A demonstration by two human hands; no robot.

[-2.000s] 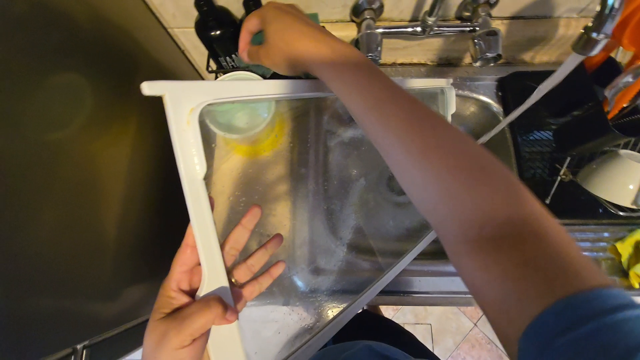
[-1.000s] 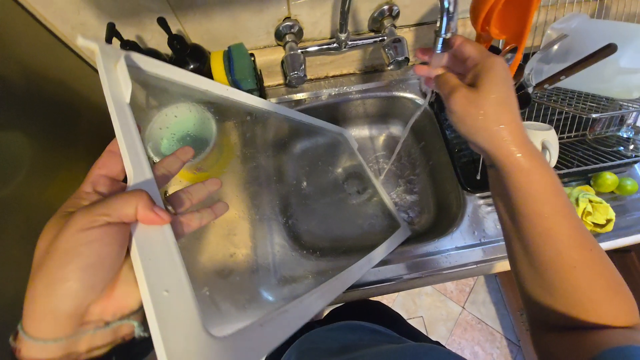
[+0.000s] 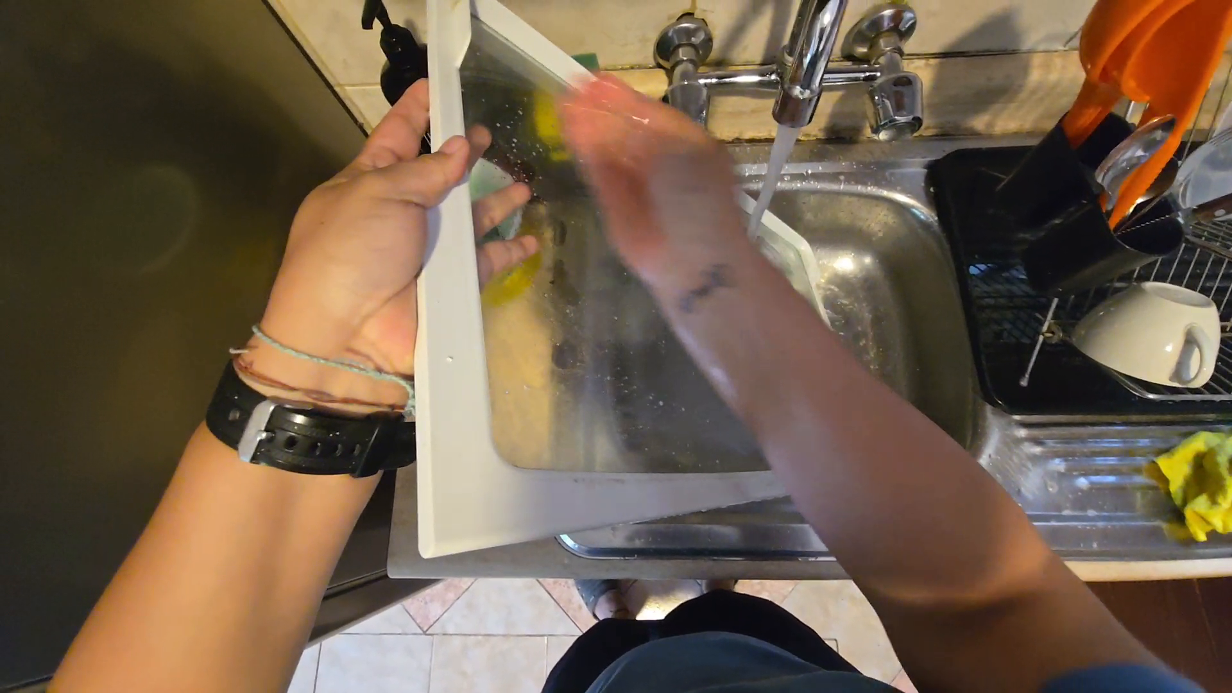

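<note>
My left hand (image 3: 385, 212) grips the left edge of a glass shelf with a white plastic frame (image 3: 597, 500), thumb in front and fingers showing through the pane. The shelf is tilted over the steel sink (image 3: 905, 289). My right hand (image 3: 650, 173), blurred, is over the upper part of the pane; its fingers are unclear, and whether it touches the glass cannot be told. Water (image 3: 773, 178) runs from the chrome faucet (image 3: 799, 96) just right of that hand. A light green bowl (image 3: 493, 192) and something yellow are seen through the glass.
A dark dish rack (image 3: 991, 337) at the right holds a white cup (image 3: 1145, 332) and orange utensils (image 3: 1145, 58). A yellow cloth (image 3: 1198, 481) lies on the steel drainboard (image 3: 1068, 481). Black pump bottles (image 3: 399, 58) stand behind the shelf. A dark flat surface (image 3: 144, 289) rises at the left.
My right hand has moved left from the faucet spout to over the glass. The shelf, still in my left hand, has turned to a different tilt. The view has shifted.
</note>
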